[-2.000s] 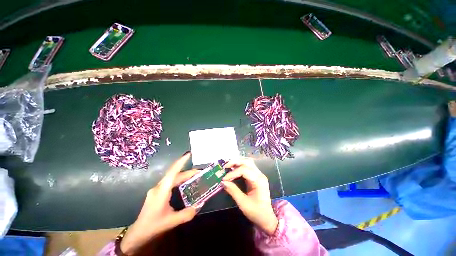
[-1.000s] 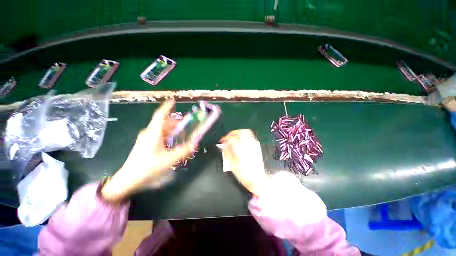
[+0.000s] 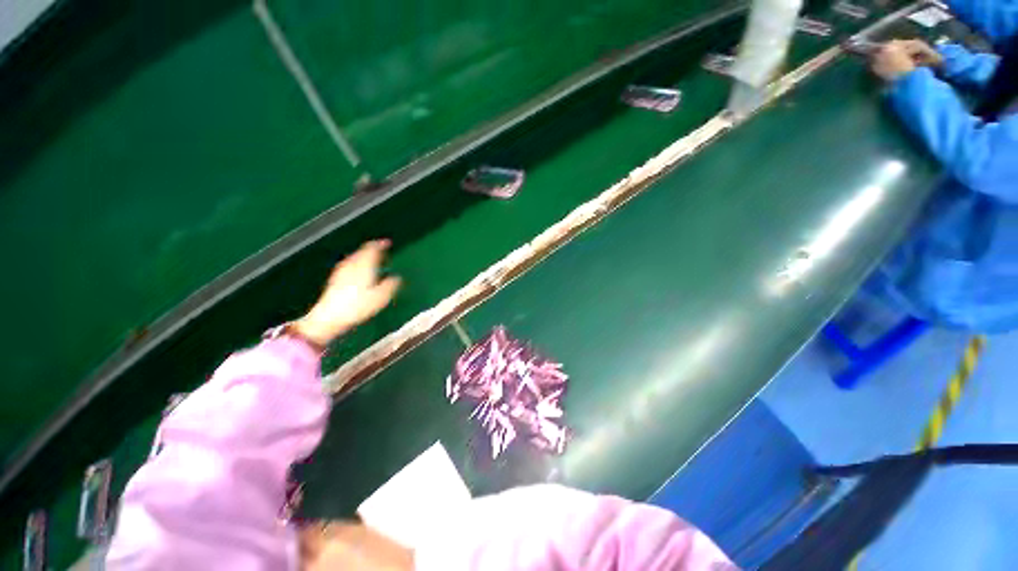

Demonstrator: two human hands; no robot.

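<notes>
My left hand (image 3: 351, 294) is stretched out over the green belt, fingers apart and nothing visible in it. Its nearest phone housing (image 3: 493, 182) lies on the belt up and right, apart from the fingers. My right hand (image 3: 353, 549) is low at the bottom edge, cut off and partly behind its own pink sleeve; its fingers do not show. The white card (image 3: 415, 497) lies on the bench beside it. A heap of pink-maroon trim strips (image 3: 508, 393) lies on the bench right of the card. My left sleeve hides most of the other heap.
More housings lie along the belt, one further up (image 3: 651, 99) and one at lower left (image 3: 95, 500). The pale belt edge strip (image 3: 603, 205) runs diagonally. A translucent wrapped post (image 3: 766, 50) stands by it. A person in blue (image 3: 949, 123) works at upper right, near a blue stool (image 3: 871, 348).
The view has swung right and tilted. My left hand has let go of the housing and moved over the belt. My right hand has moved down to the picture's bottom edge.
</notes>
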